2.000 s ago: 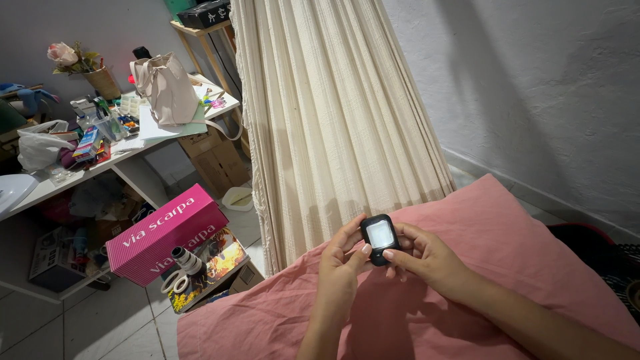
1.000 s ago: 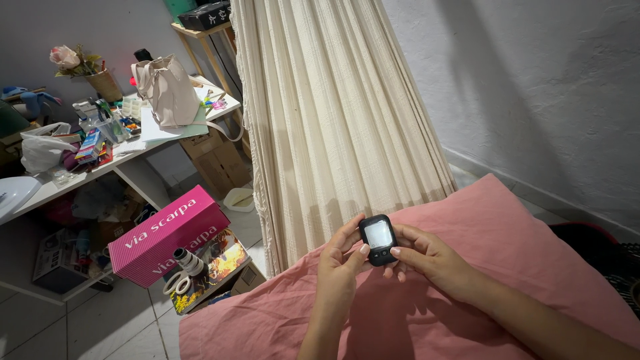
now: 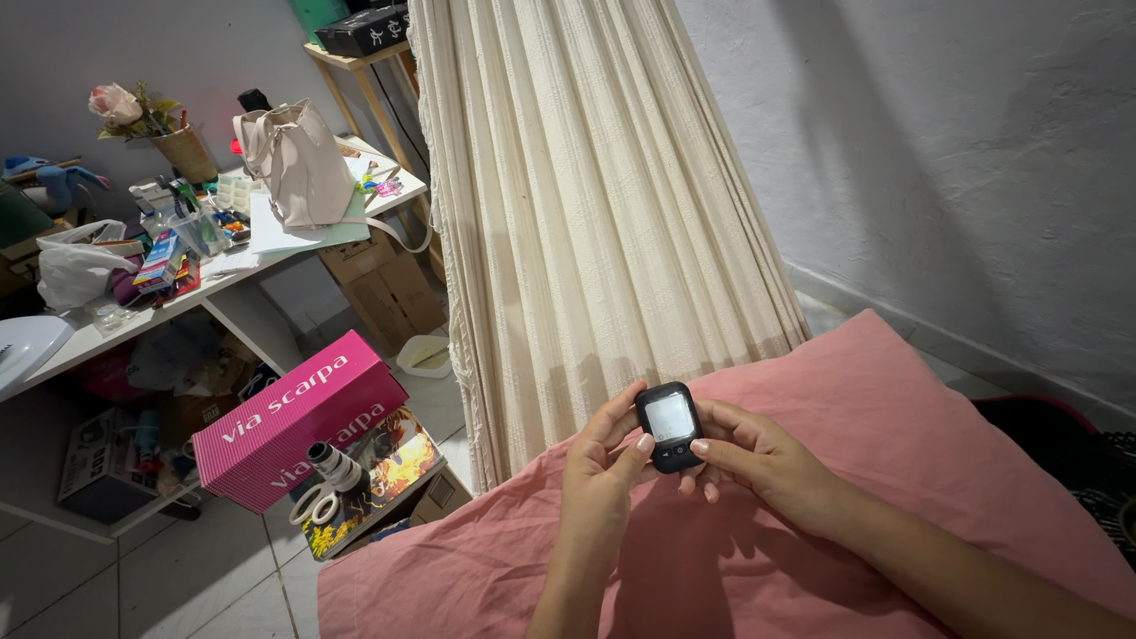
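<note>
A small black handheld electronic device (image 3: 670,426) with a lit screen and two buttons below it is held upright over a pink pillow (image 3: 852,399). My left hand (image 3: 608,461) grips its left side, the thumb by the lower left edge. On the other side my right hand (image 3: 745,444) holds it too, with the thumb at the lower right beside a button. Fingers of both hands are partly hidden behind the device. Beyond the hands hangs a cream woven hammock (image 3: 586,204).
Left of the pillow, a pink shoe box (image 3: 293,417), white-handled scissors (image 3: 315,504) and a small cylindrical container (image 3: 335,466) rest on an illustrated box (image 3: 390,479). A cluttered white desk (image 3: 222,284) holds a beige handbag (image 3: 306,169). A textured wall (image 3: 958,160) bounds the right.
</note>
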